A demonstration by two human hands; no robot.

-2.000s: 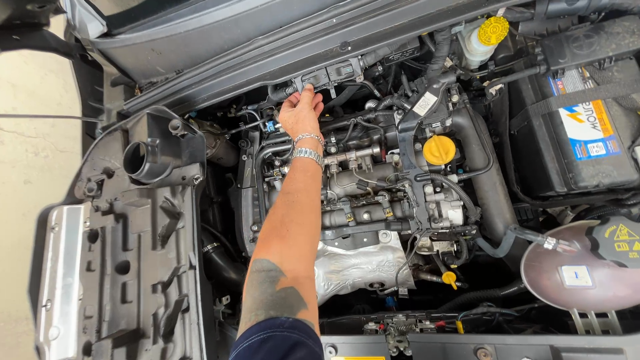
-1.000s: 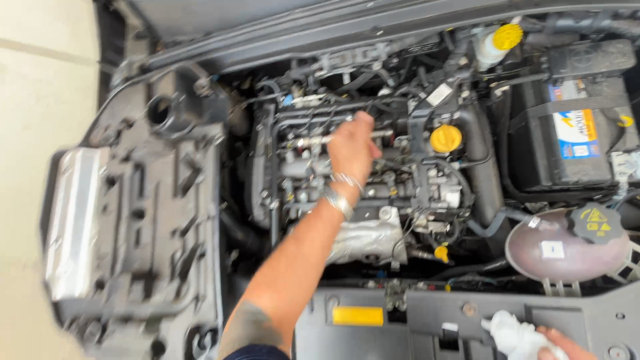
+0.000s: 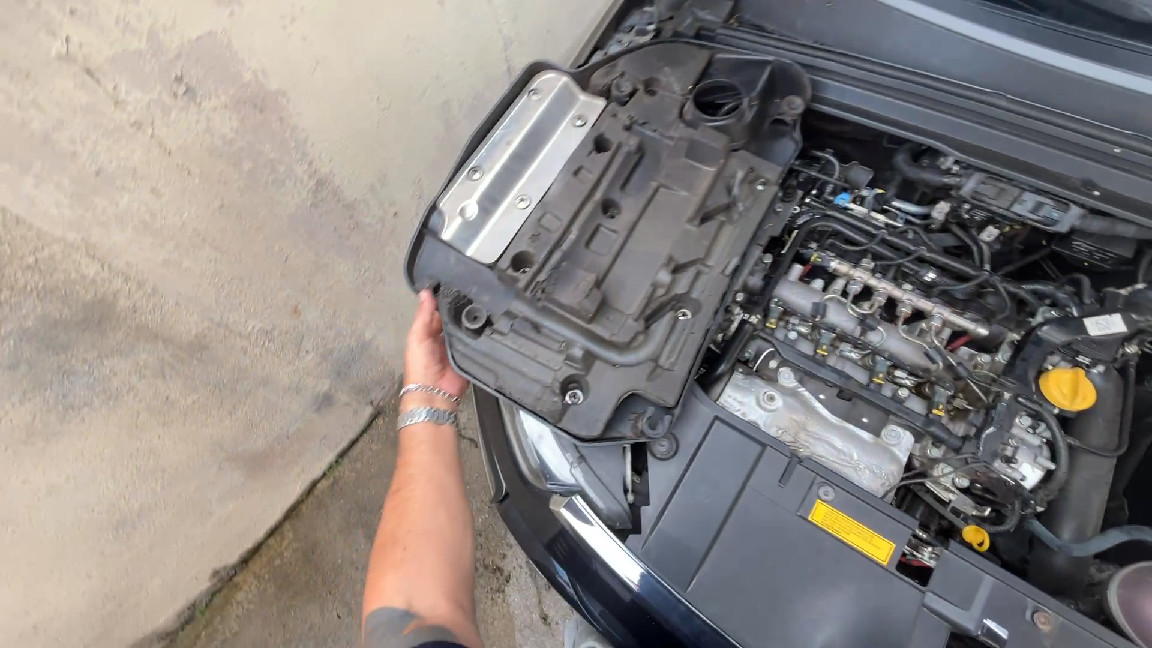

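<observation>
My left hand (image 3: pixel 432 346), with a silver bracelet and a metal watch band at the wrist, grips the lower left edge of a black plastic engine cover (image 3: pixel 621 225). The thumb lies at the rim and the other fingers are hidden beneath. The cover rests underside up at the side of the engine bay, with a silver metal heat shield (image 3: pixel 517 166) fixed along its outer side. To its right lies the uncovered engine (image 3: pixel 864 315), with metal fuel rail and injector pipes. My right hand is out of view.
The yellow oil filler cap (image 3: pixel 1067 389), the dipstick handle (image 3: pixel 976 538) and a black front panel with a yellow label (image 3: pixel 851 532) are at the right. A headlight (image 3: pixel 549 454) sits below the cover. Concrete floor (image 3: pixel 198 270) spans the left.
My left hand has left the engine and now holds the engine cover's edge. The right hand, seen with a white cloth-like item a second ago, is out of view. The view has swung left.
</observation>
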